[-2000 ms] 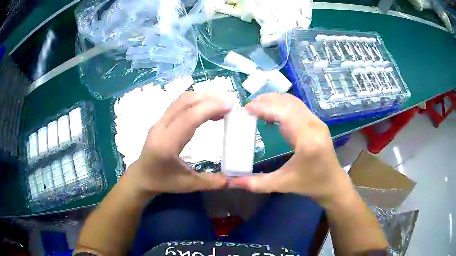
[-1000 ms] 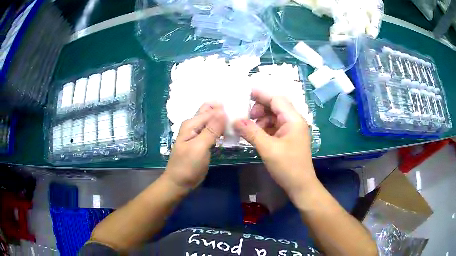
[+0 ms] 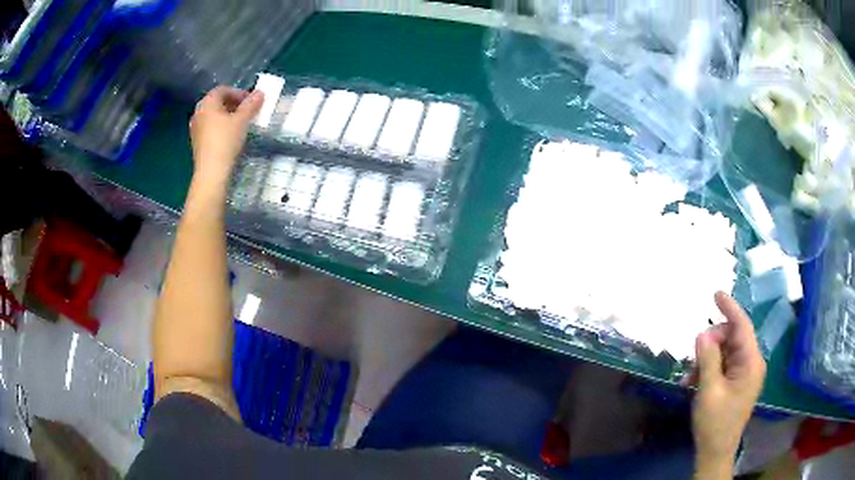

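My left hand (image 3: pixel 223 124) holds a white housing (image 3: pixel 269 99) between thumb and fingers at the back left corner of the clear blister tray (image 3: pixel 452 220). The tray holds two rows of upright white oblong units (image 3: pixel 366 122). My right hand (image 3: pixel 729 361) is at the right front corner of the centre tray (image 3: pixel 487 289), beside the heap of small white fittings (image 3: pixel 609 244). Its fingers are bent and partly blurred; whether it holds a small piece is not clear.
Crumpled polybags (image 3: pixel 647 84) lie behind the heap, with cream pieces (image 3: pixel 797 103) at the far right. Translucent sleeves (image 3: pixel 773 323) lie near the blue-edged right tray (image 3: pixel 830 319). Stacked blue-edged trays (image 3: pixel 103 84) stand far left. A red stool (image 3: pixel 75 272) is on the floor.
The view has turned left. My hands, earlier together on the white housing over the heap, are now far apart. My left hand has carried a white housing to the left tray.
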